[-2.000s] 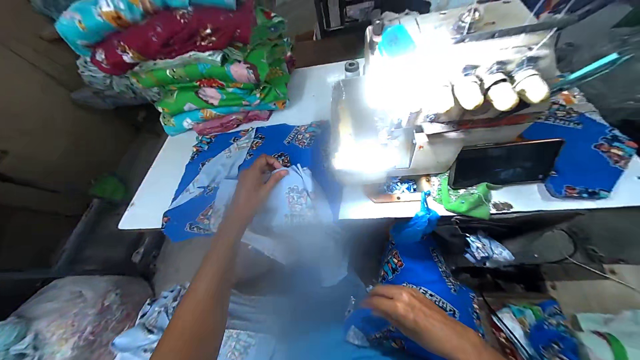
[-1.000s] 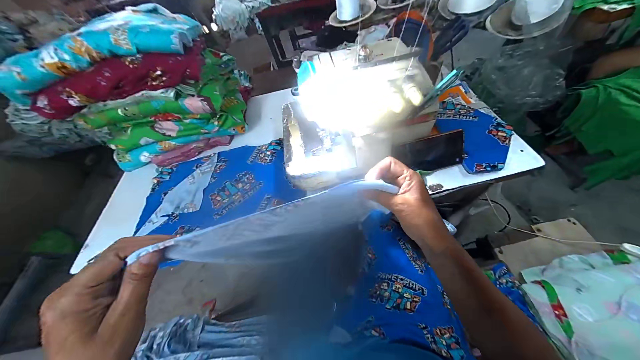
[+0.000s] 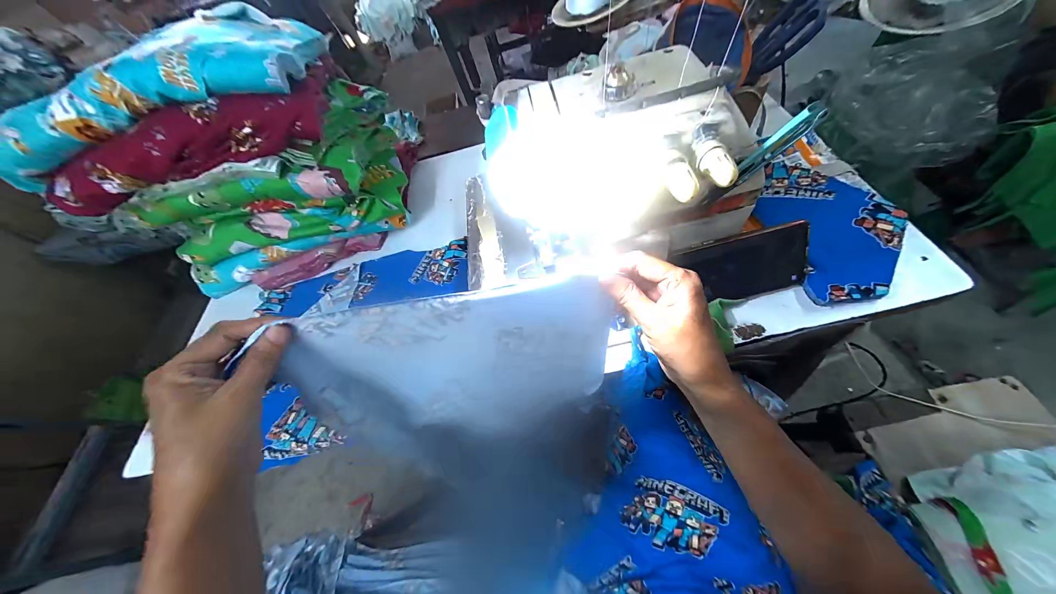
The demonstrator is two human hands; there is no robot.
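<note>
A pale blue-grey piece of fabric (image 3: 462,338) is stretched between my two hands in front of the sewing machine (image 3: 635,124). My left hand (image 3: 227,371) pinches its left corner between thumb and fingers. With thumb and fingertips, my right hand (image 3: 656,301) holds the other end close to the machine's needle area, where bright glare hides detail. Blue printed fabric (image 3: 676,511) hangs below my right hand. More blue printed fabric (image 3: 412,272) lies on the white table behind the held piece.
Folded printed fabrics (image 3: 231,148) are piled at the table's left. A dark phone (image 3: 751,260) leans against the machine's base, beside a blue printed piece (image 3: 841,231) on the white table (image 3: 932,264). A cable (image 3: 932,404) runs at the right.
Two seconds ago my left hand was on pale fabric on the table and my right hand was lower, by the blue fabric. Since one second ago, the right end has come against the machine.
</note>
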